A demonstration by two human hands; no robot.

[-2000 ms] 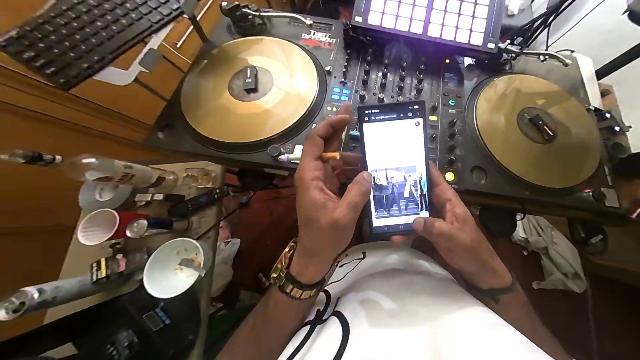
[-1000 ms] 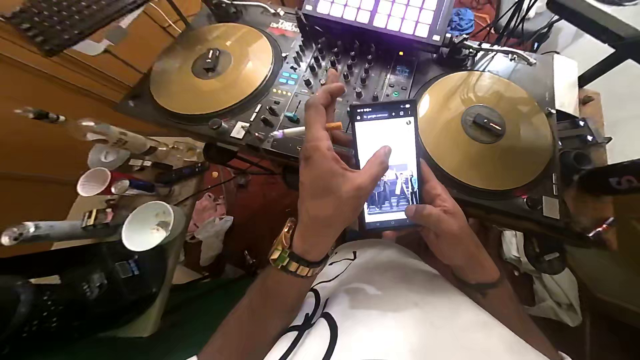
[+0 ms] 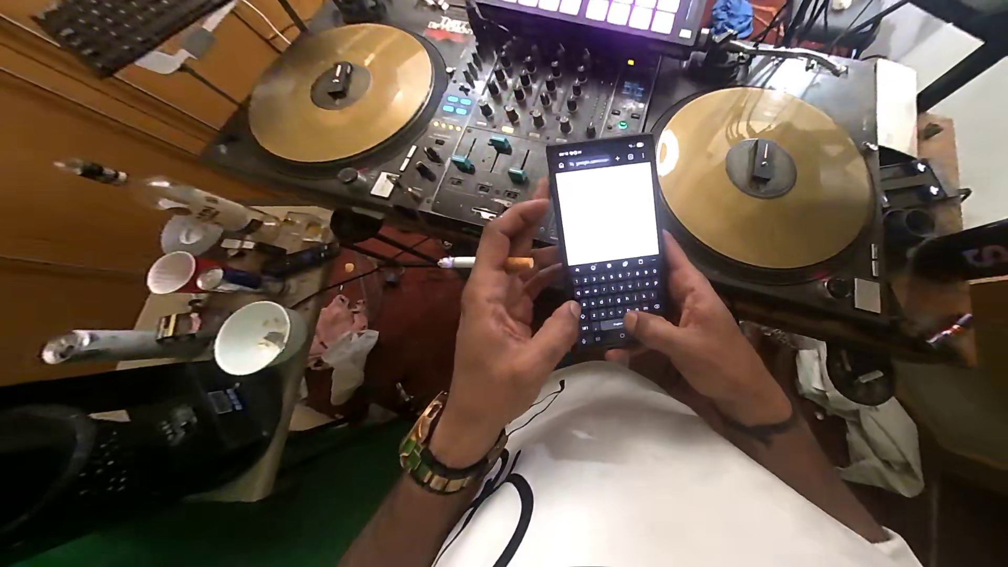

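A dark smartphone (image 3: 608, 220) stands upright between my hands; its lit screen shows a white page above an on-screen keyboard. My left hand (image 3: 512, 331) is at its left edge, thumb by the lower keys, with a cigarette (image 3: 488, 263) between its fingers. The phone's lower right side rests in my right hand (image 3: 693, 339), whose thumb lies over the bottom of the keyboard; its other fingers are mostly hidden behind. Beyond the phone is a DJ mixer (image 3: 504, 118), between a left turntable's gold record (image 3: 386, 87) and a right turntable's gold record (image 3: 819, 189).
At the left, a side table (image 3: 260, 472) holds a white cup (image 3: 252, 339), a red cup (image 3: 175, 272), a clear bottle (image 3: 197, 201) and a can (image 3: 110, 345). A keyboard (image 3: 118, 27) is at the upper left, a lit pad controller (image 3: 622, 14) behind the mixer.
The phone's screen has gone from a page with a picture to a blank page with a keyboard. My left thumb has moved off the middle of the screen to its lower left edge.
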